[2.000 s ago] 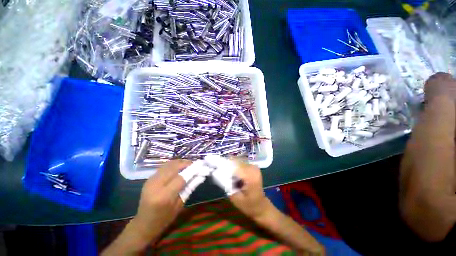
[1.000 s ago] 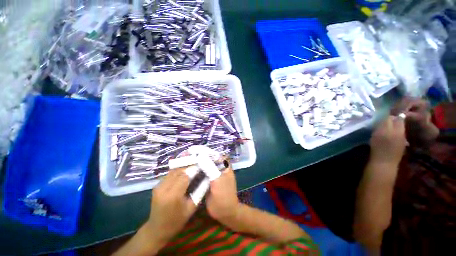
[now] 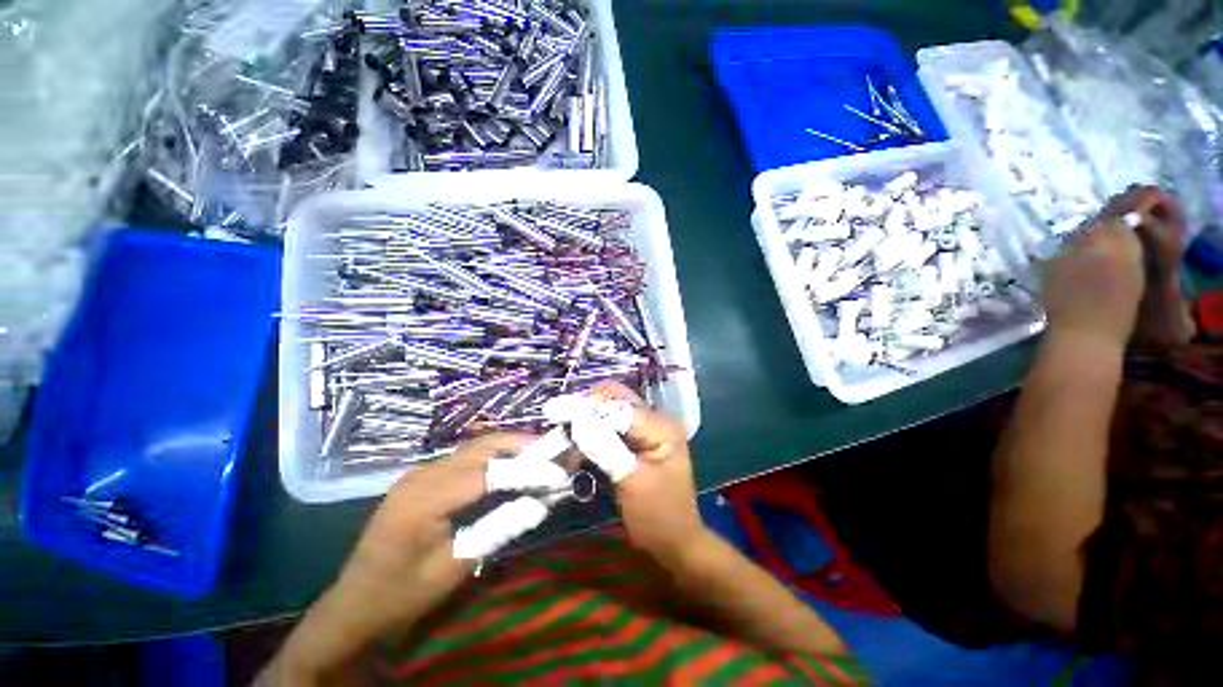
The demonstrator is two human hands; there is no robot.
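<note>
My left hand, with white finger cots, is at the front edge of the near white tray. Its fingers hold a short metal sleeve whose dark round end faces out. My right hand, also with white cots, meets the left fingertips beside the sleeve; what it pinches is hidden by the cots. The near tray holds a heap of slim metal tubes with rods. The farther white tray holds short metal sleeves with dark parts.
A blue tray with few thin rods lies left, clear plastic bags behind it. At right are a white tray of white-bodied parts, another blue tray and a neighbouring person's arms. A red stool is below.
My hands stay together but have turned, and the sleeve's round end now shows between them. The view has shifted. The neighbour's two hands have come together near the right bags.
</note>
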